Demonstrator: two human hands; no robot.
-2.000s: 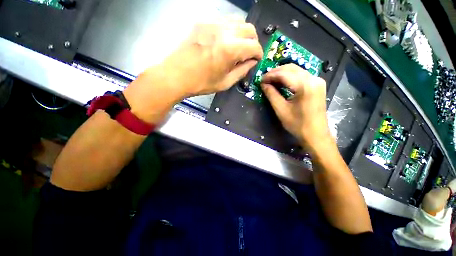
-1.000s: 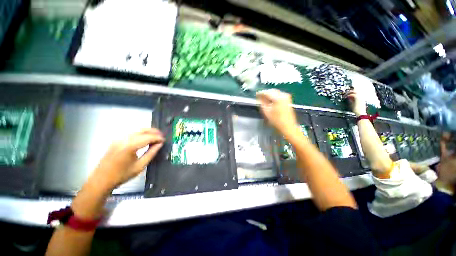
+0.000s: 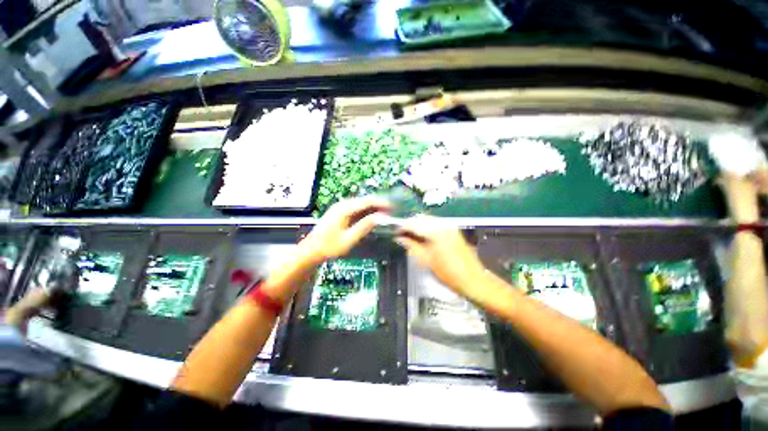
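My left hand (image 3: 345, 226) and my right hand (image 3: 429, 244) are close together above the rail, past the far edge of a black pallet (image 3: 295, 353). Their fingertips nearly meet; whether they hold a small part is too blurred to tell. The green circuit board (image 3: 346, 295) in that pallet lies below my left hand, with dark and pale parts on it. Just beyond the hands are a heap of bright green components (image 3: 362, 162) and a silvery-white pile (image 3: 431, 172).
A black tray of white components (image 3: 274, 156) and trays of dark parts (image 3: 126, 156) stand left. A speckled heap (image 3: 644, 158) lies right. More boards in pallets (image 3: 175, 284) line the conveyor. Other people's arms (image 3: 743, 269) reach in at both sides. A fan (image 3: 251, 32) stands behind.
The view has swung up and left. My hands have left the board where they worked two seconds ago, moved apart, and now come together near the green and silvery piles.
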